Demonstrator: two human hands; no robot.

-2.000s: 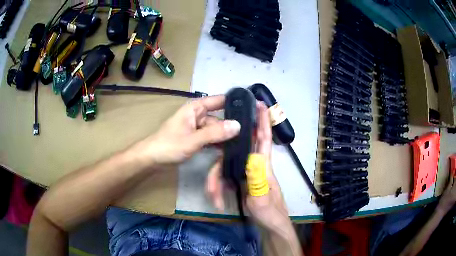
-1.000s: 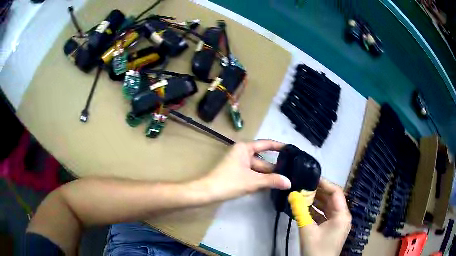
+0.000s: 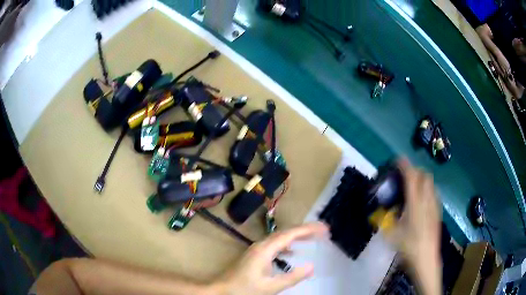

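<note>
My right hand (image 3: 420, 216), blurred, holds a dark rounded housing (image 3: 387, 187) over the inner edge of the conveyor, above the stacked black parts. A yellow ribbed piece (image 3: 382, 219) is at its thumb; whether it is worn or held I cannot tell. The fingers hide part of the housing. My left hand (image 3: 277, 262) is open and empty at the bottom centre, fingers apart, near the end of a black cable (image 3: 282, 264). Several black housings (image 3: 193, 185) with yellow batteries, wires and green circuit boards (image 3: 149, 135) lie piled on the cardboard (image 3: 63, 167).
The stacked black parts (image 3: 350, 214) sit on the white tabletop right of the cardboard. The green conveyor (image 3: 357, 124) carries several black units (image 3: 432, 138). A metal post (image 3: 220, 17) stands at its near edge. A cardboard box (image 3: 474, 268) is bottom right. Another person's arms show top right.
My hands have separated. My right hand has moved up and right with the dark housing; my left hand has let go and opened. The view has turned towards the conveyor.
</note>
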